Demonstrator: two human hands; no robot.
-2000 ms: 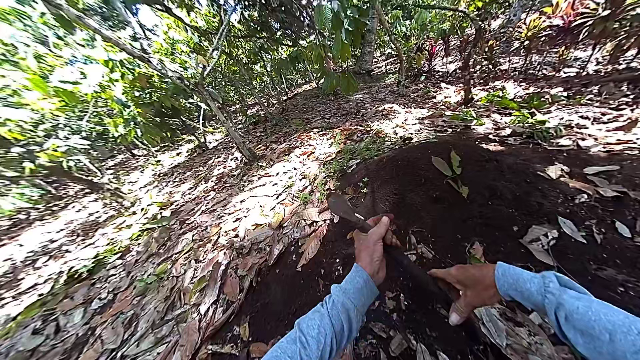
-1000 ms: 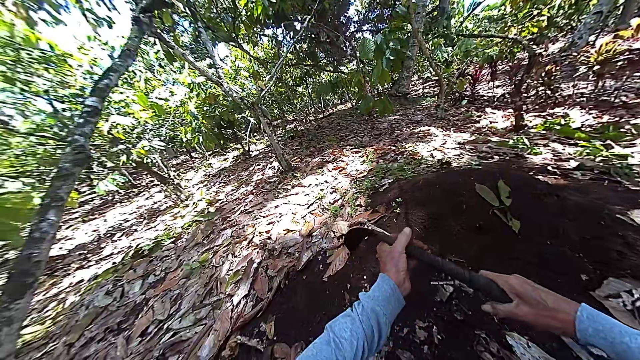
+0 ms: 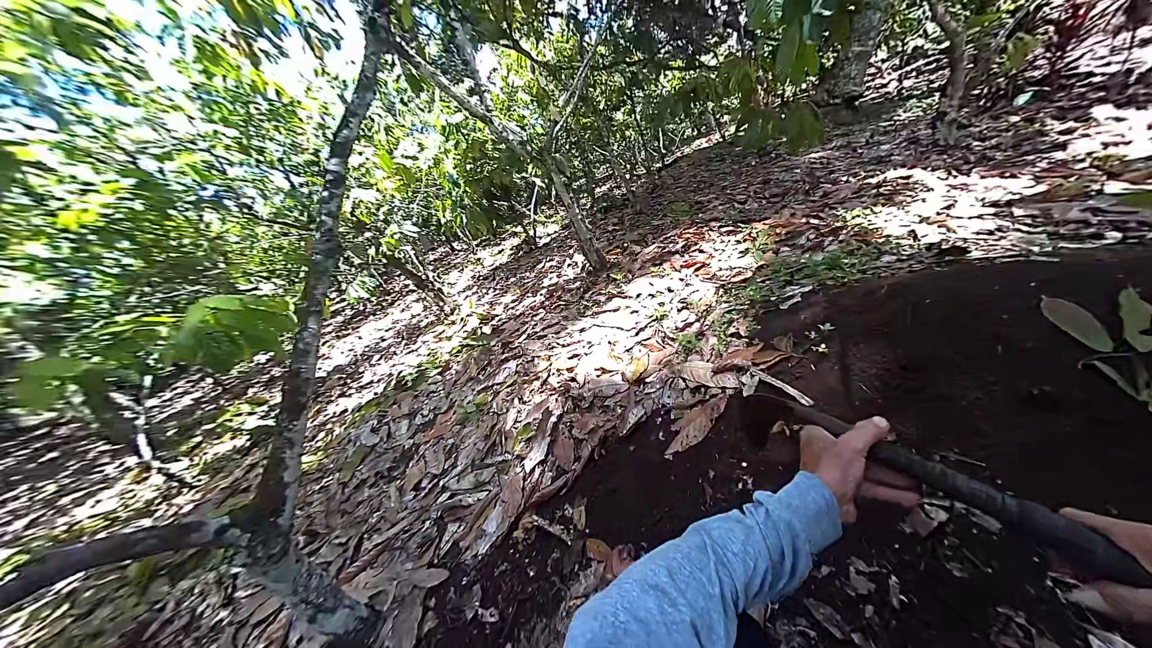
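My left hand, in a light blue sleeve, holds the front part of a long dark tool handle, its thumb lying along the top. At the right edge my right hand, partly cut off by the frame, grips the thicker rear of the handle. The handle slants up to the left over dark bare soil. Its far end reaches the border of soil and dry leaves; the tool's head cannot be made out there.
A slender tree trunk with a low side branch stands at left. Another thin leaning trunk rises upslope. Leaf litter covers the slope. A green-leaved sprig lies on the soil at right.
The view has swung left. The tool's broad head showed in front of my left hand two seconds ago; now its far end is low among the soil and leaves.
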